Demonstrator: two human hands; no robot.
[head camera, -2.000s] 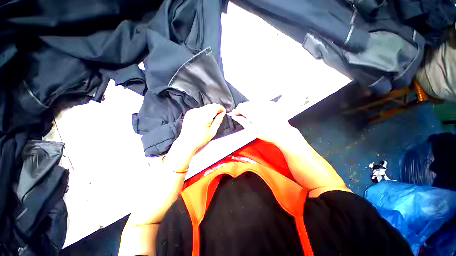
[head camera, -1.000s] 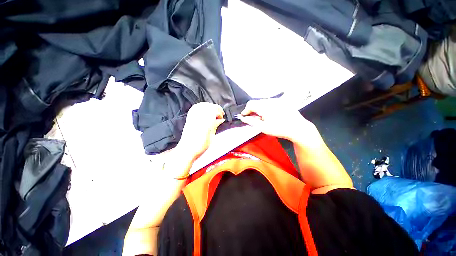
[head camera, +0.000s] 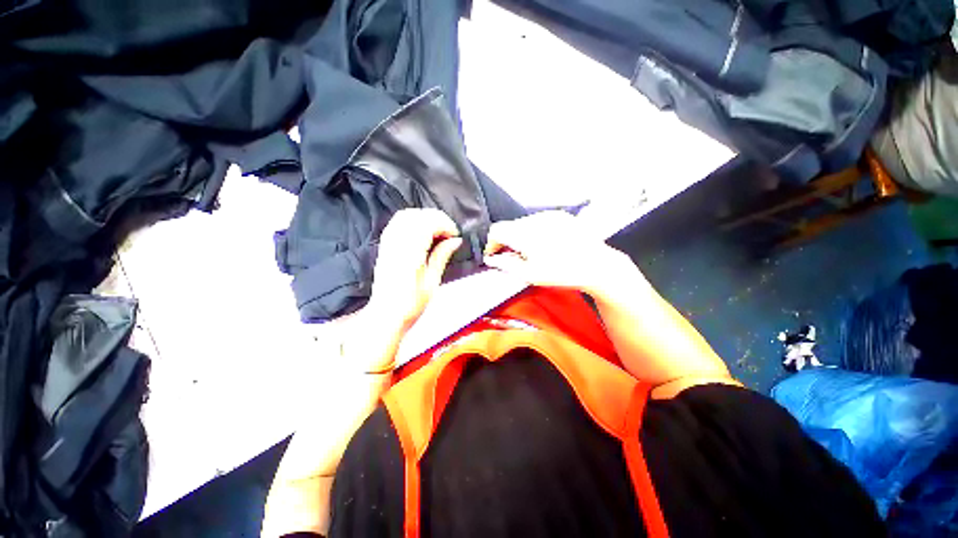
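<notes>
Dark navy-grey trousers (head camera: 328, 244) lie on the white table in front of me, with a shiny grey pocket bag (head camera: 425, 152) folded outward above my hands. My left hand (head camera: 417, 252) pinches the waistband edge near the table's front edge. My right hand (head camera: 530, 247) is just to its right, its fingertips closed on the same edge beside a short narrow strip that looks like a belt loop (head camera: 476, 248). The fingertips of both hands are close together. Whether a small tool is in either hand cannot be told.
The white table (head camera: 215, 368) has dark garments (head camera: 158, 105) heaped at the left and far side, and more trousers (head camera: 804, 100) at the far right. A wooden frame (head camera: 814, 210) and blue floor lie beyond the right edge. Blue plastic bags (head camera: 872, 420) are at the lower right.
My right hand has moved slightly left and closer to my left hand since a second ago. My left hand's fingers have shifted a little on the edge. The trousers stay nearly in place.
</notes>
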